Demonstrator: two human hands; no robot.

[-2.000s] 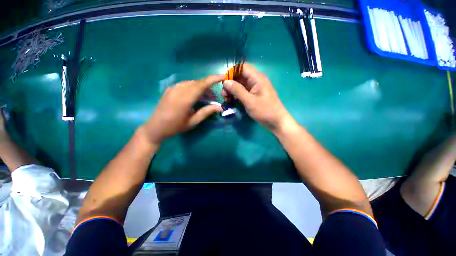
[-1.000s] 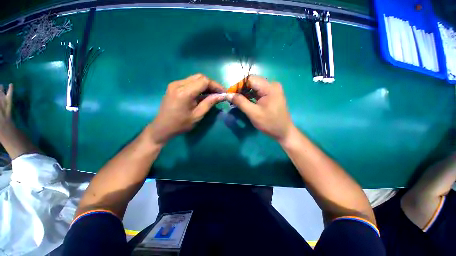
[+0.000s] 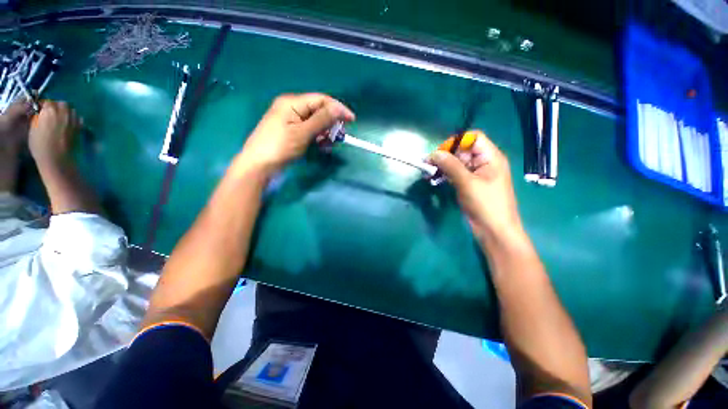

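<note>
A white strip point(image 3: 387, 152) is stretched between my two hands above the green bench. My left hand point(image 3: 297, 128) pinches its left end, where a small white block with a dark part point(image 3: 337, 133) shows at the fingertips. My right hand point(image 3: 477, 176) holds the right end, by a small white housing point(image 3: 435, 177) below the thumb. An orange finger cot point(image 3: 463, 142) is on a right-hand finger. Thin black wires point(image 3: 471, 113) fan up from the right hand. My fingers hide how the ends are gripped.
Harnesses lie on the bench at left point(image 3: 176, 120), at right point(image 3: 543, 140) and at far right point(image 3: 718, 260). A pile of short leads point(image 3: 134, 44) is at upper left. A blue tray point(image 3: 635, 120) with white strips is at upper right. A neighbour's hand point(image 3: 54, 136) is near a heap of harnesses.
My hands have moved apart, and the white strip now shows between them. The view has turned and shifted, with the neighbour's harness heap now in view at left.
</note>
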